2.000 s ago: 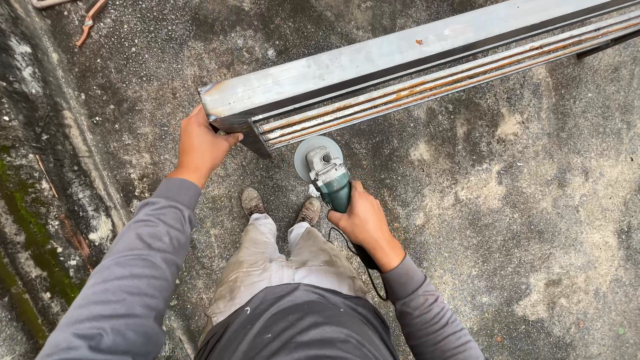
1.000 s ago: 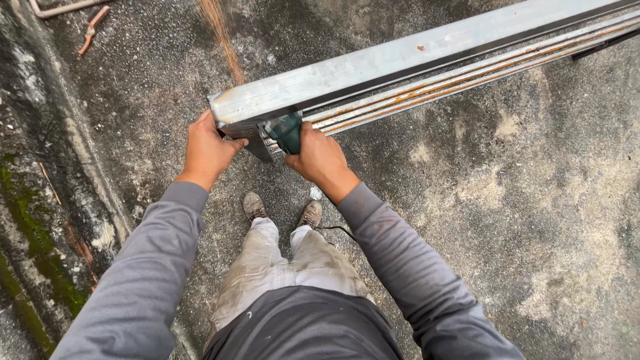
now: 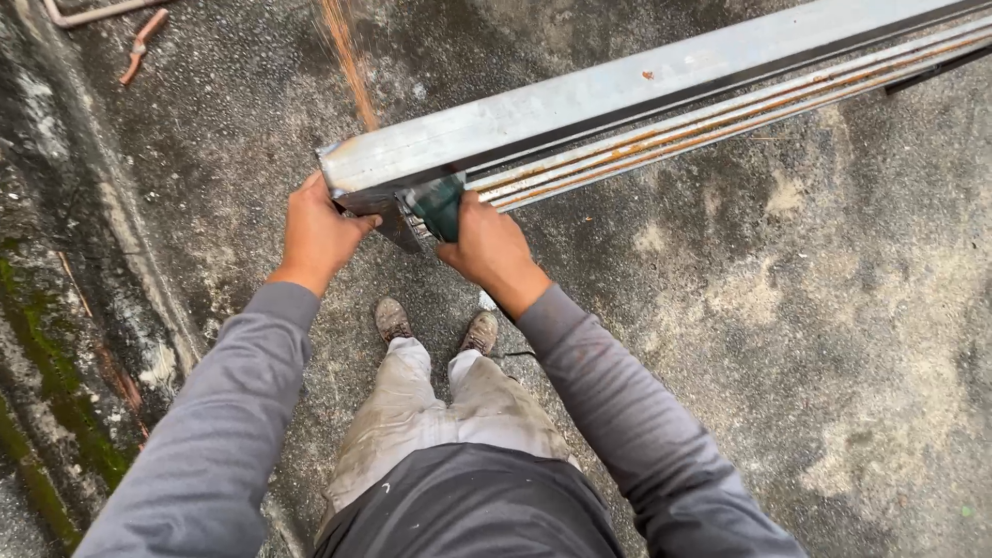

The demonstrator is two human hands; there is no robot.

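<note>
A long welded metal frame [image 3: 542,112] runs from the middle left to the upper right, with rust-streaked bars along its near side. My left hand [image 3: 318,229] grips its left end, thumb on the dark end plate [image 3: 384,221]. Just right of that plate, my right hand [image 3: 496,240] is closed around the green body of an angle grinder [image 3: 440,208]. The grinder's head and disc are hidden under the frame's top beam. Orange sparks [image 3: 347,66] stream away beyond the frame's left end.
Rough concrete ground [image 3: 736,325] lies under everything. At upper left are a reddish broken piece [image 3: 142,45] and a bent pipe [image 3: 101,12]. A mossy ledge [image 3: 62,387] runs down the left side. A black cord [image 3: 515,354] passes near my right shoe [image 3: 479,333].
My right hand has moved the grinder up and left, from below the frame to in against its end plate. Sparks now fly, where none showed two seconds ago. My left hand keeps its hold.
</note>
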